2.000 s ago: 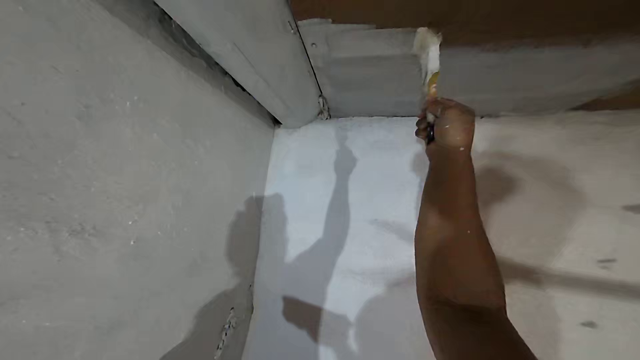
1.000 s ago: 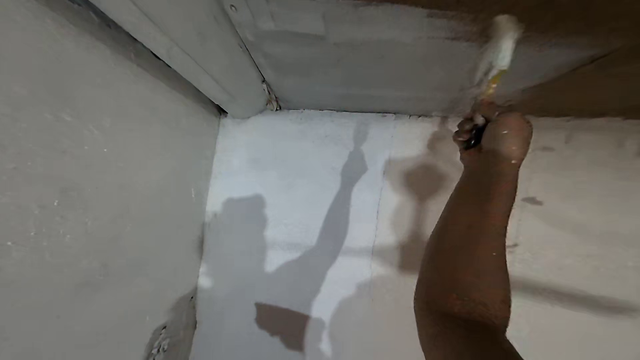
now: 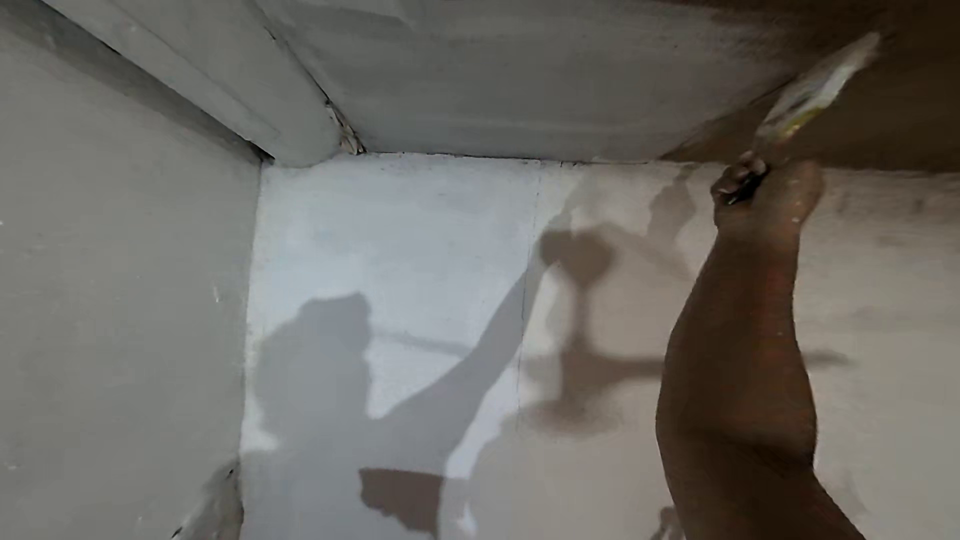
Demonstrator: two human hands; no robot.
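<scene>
My right hand (image 3: pixel 769 187) is raised at the upper right, its fingers closed round the dark handle of a paintbrush (image 3: pixel 821 90). The brush is blurred, with whitish bristles and a yellow patch near its base, and it points up and to the right against the brown ceiling (image 3: pixel 900 127). To its left the ceiling surface (image 3: pixel 525 82) is coated grey, with a streaky edge where it meets the brown. My right forearm crosses the right side of the view. My left hand is not clearly seen; a small skin-toned patch shows at the bottom edge beside the arm.
A grey beam (image 3: pixel 225 75) runs along the top left, with a ragged gap at its end. The grey side wall (image 3: pixel 120 285) meets the back wall (image 3: pixel 397 225), which is whitish at left and beige at right. Shadows of a person and a fan-like shape fall on it.
My right hand and the brush have moved right along the ceiling, from the grey area to the brown part. The brush now tilts further right. The view has shifted right.
</scene>
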